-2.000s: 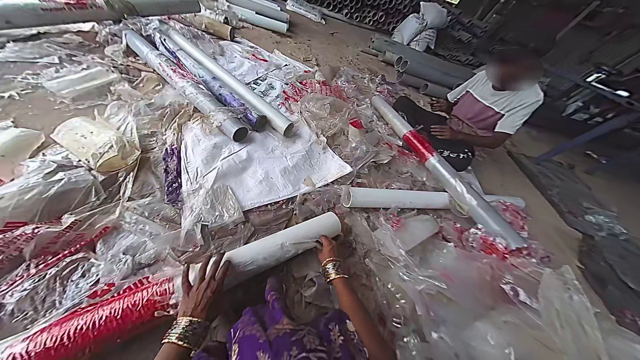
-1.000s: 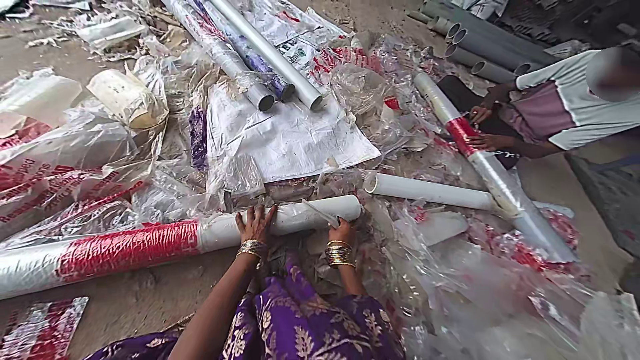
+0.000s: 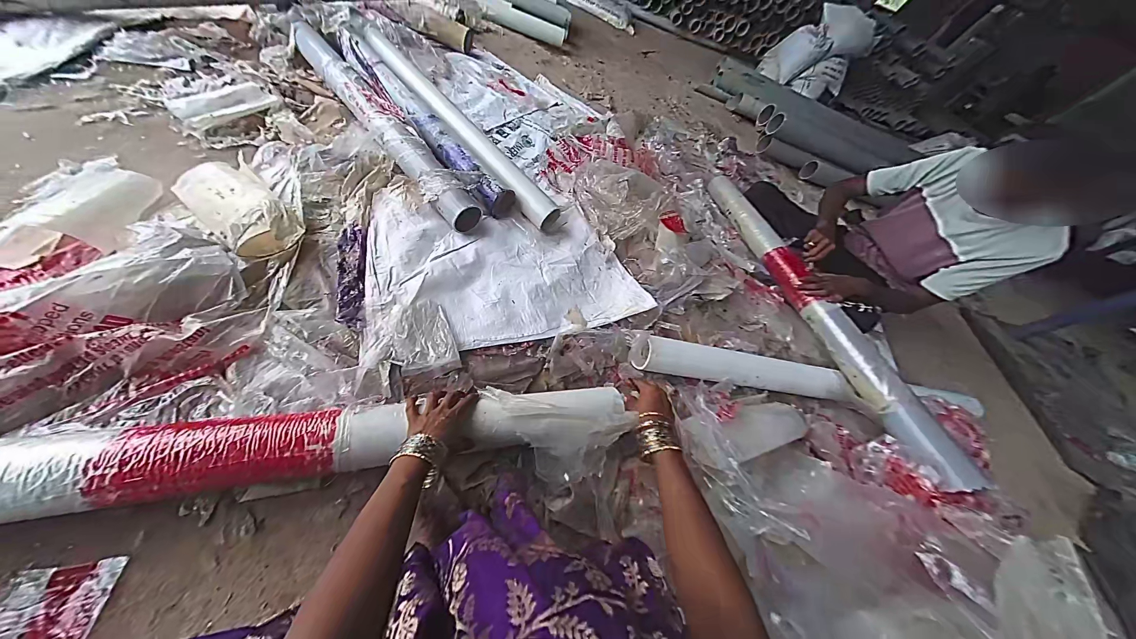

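Note:
A long pipe-like roll in clear and red plastic wrap (image 3: 213, 454) lies across the ground before me, its bare white end toward the right. My left hand (image 3: 441, 417) rests on the white part with fingers spread. My right hand (image 3: 650, 401) is at the roll's right end, touching its edge or the film there; its fingertips are partly hidden, so the grip is unclear. Loose clear plastic film (image 3: 568, 435) hangs over the white end between my hands. Just beyond my right hand lies a white pipe (image 3: 745, 368).
Three pipes (image 3: 461, 133) lie over a white woven sheet (image 3: 506, 284) ahead. At the right a seated person (image 3: 958, 222) holds another wrapped pipe (image 3: 834, 328). Crumpled plastic film (image 3: 115, 328) covers much of the ground. Grey pipes (image 3: 816, 120) lie behind.
A flap of clear film has come away from the white end and hangs over its front. The seated person's hands have come onto the red part of their pipe.

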